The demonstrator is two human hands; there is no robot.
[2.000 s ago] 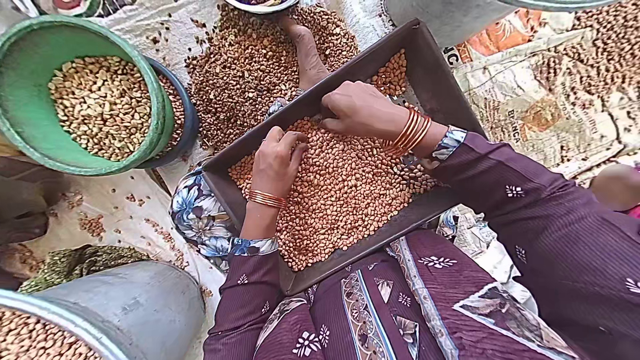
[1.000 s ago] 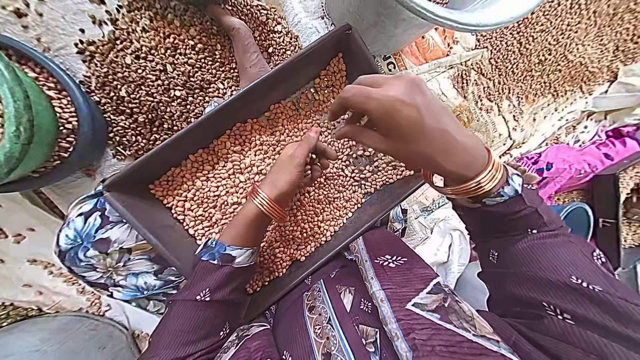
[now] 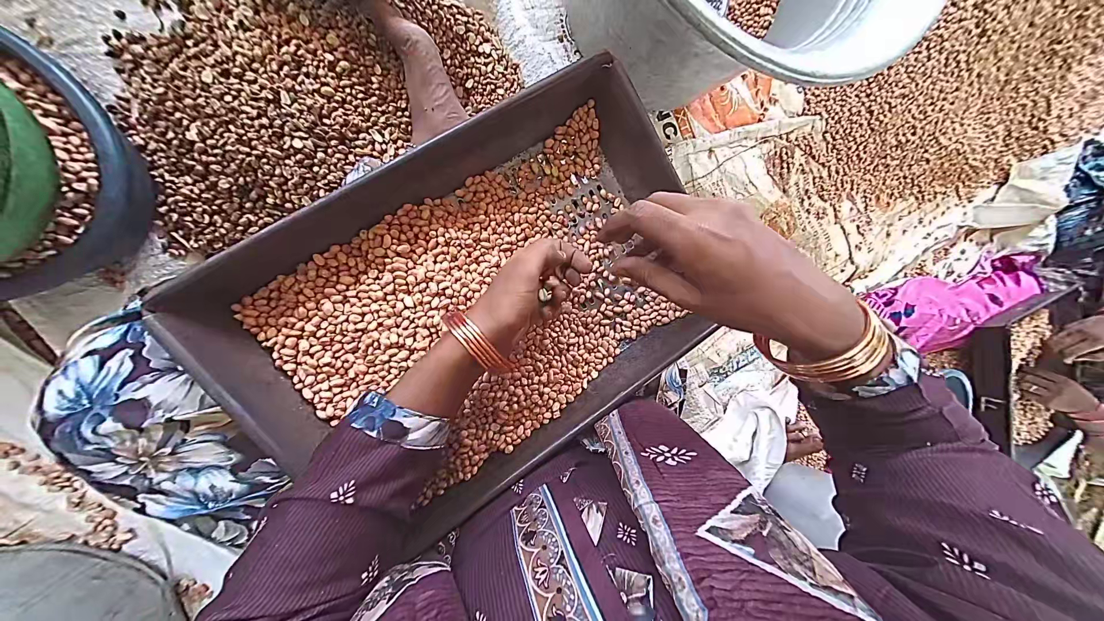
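Observation:
A rectangular dark tray [image 3: 285,228] with a slotted bottom rests tilted across the lap, and reddish-brown nuts [image 3: 371,302], apparently shelled peanuts, cover most of it. Over the middle of these nuts is my left hand [image 3: 530,289], its fingers curled around a small pale-green piece. My right hand [image 3: 716,259] hovers above the tray's right part, thumb and fingers apart, with nothing visible between them. Beneath it, part of the slotted bottom [image 3: 595,198] shows through. Each wrist wears metal bangles.
Darker nuts [image 3: 259,103] lie heaped beyond the tray, beside a bare foot [image 3: 431,103]. A metal tub [image 3: 655,60] stands at the top, a blue tub [image 3: 129,190] holding a green one [image 3: 26,172] at left. More nuts [image 3: 940,103] spread at upper right. Another person's hands [image 3: 1065,379] show at the right edge.
Two seconds ago both hands were down at the nuts; now my right hand is raised over the tray's right part. The view has shifted to the right.

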